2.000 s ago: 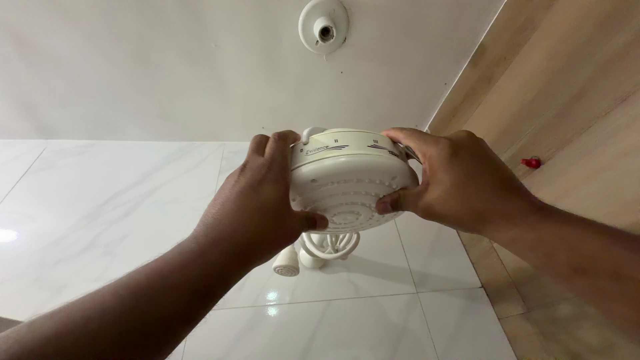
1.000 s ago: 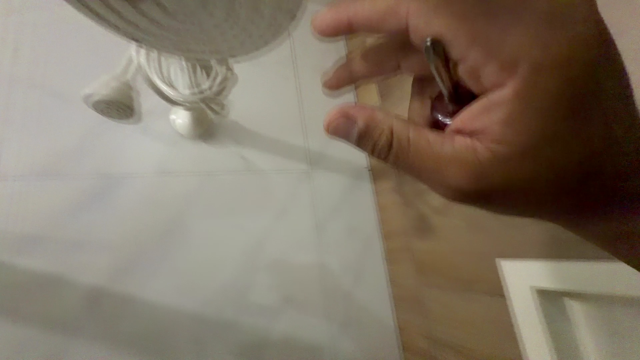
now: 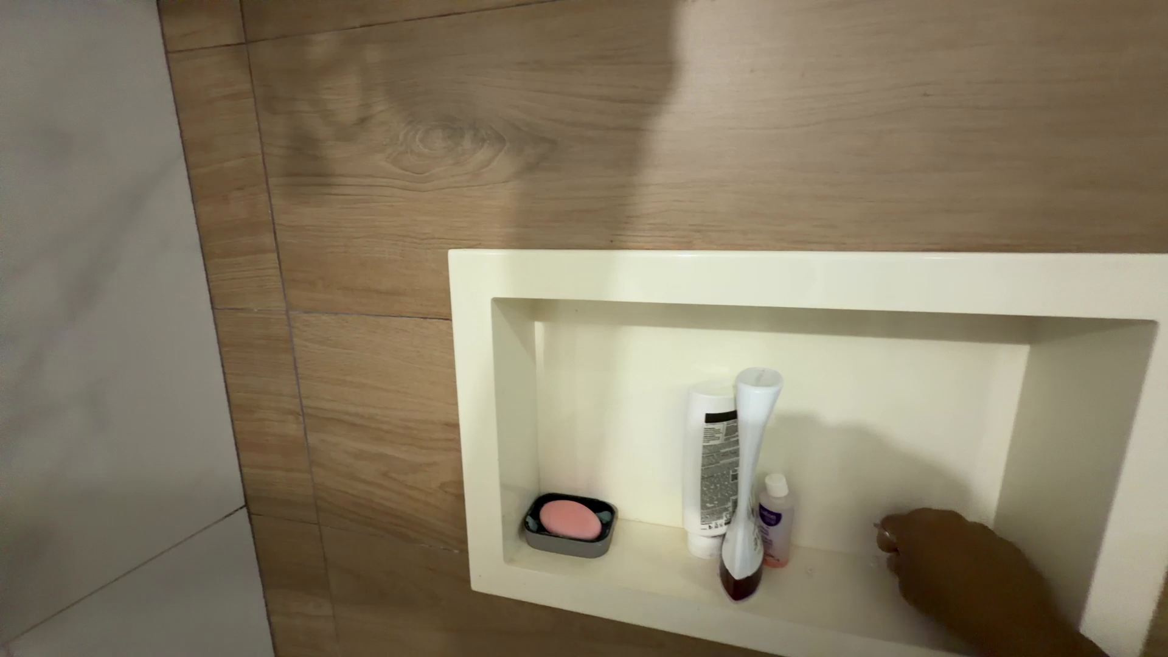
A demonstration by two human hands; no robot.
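My right hand (image 3: 958,570) reaches into the right part of a cream wall niche (image 3: 803,278), low near its floor. Its fingers are curled, and a small shiny bit shows at the fingertips; what it is cannot be made out. Left of the hand stands a small bottle of pink liquid (image 3: 776,520) with a white cap. Beside that are a white tube (image 3: 712,465) bearing writing and a slim white bottle (image 3: 750,474) with a dark red base. My left hand is out of view.
At the niche's left end, a pink bar of soap (image 3: 570,519) lies in a grey soap dish (image 3: 570,546). Wood-look tiles (image 3: 456,146) surround the niche, and a pale marbled wall (image 3: 91,319) is at the left.
The view has swung from the ceiling to the niche. Both hands held a white shower head two seconds ago; then my right hand was apart from it with a small metal thing. Now it is in the niche.
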